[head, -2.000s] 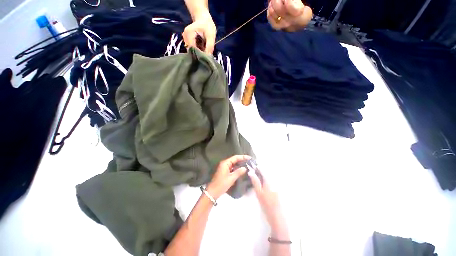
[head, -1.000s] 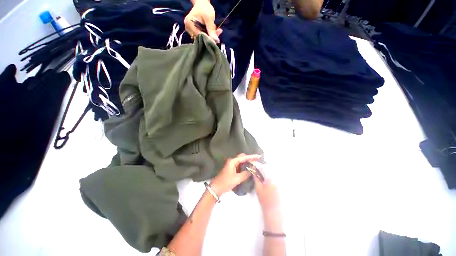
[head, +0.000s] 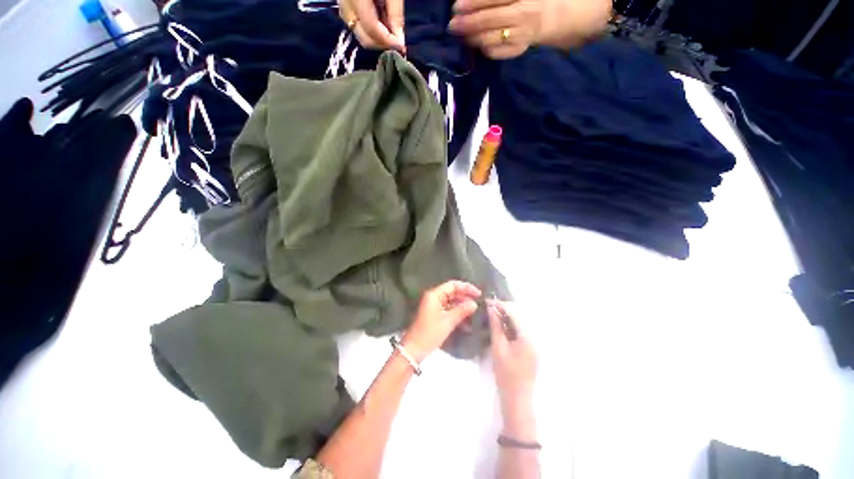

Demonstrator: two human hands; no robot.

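An olive-green garment (head: 342,206) lies crumpled on the white table, with one part spread toward the lower left. My left hand (head: 444,313) pinches its edge at the lower right. My right hand (head: 510,341) is beside my left fingertips and holds small dark snips (head: 507,324), their tip close to the pinched edge. Any thread between my hands is too fine to tell.
Another person's hands (head: 496,23) are at the far side, above the garment's top. Navy garments (head: 599,150) are stacked right of an orange-yellow thread spool (head: 486,155). Navy garments with white drawcords (head: 197,112), a black hanger (head: 131,220) and a black pile (head: 56,224) are left.
My right hand has turned more upright beside my left, which still pinches the edge. The other person's second hand has come back into view near the first, over the navy garments.
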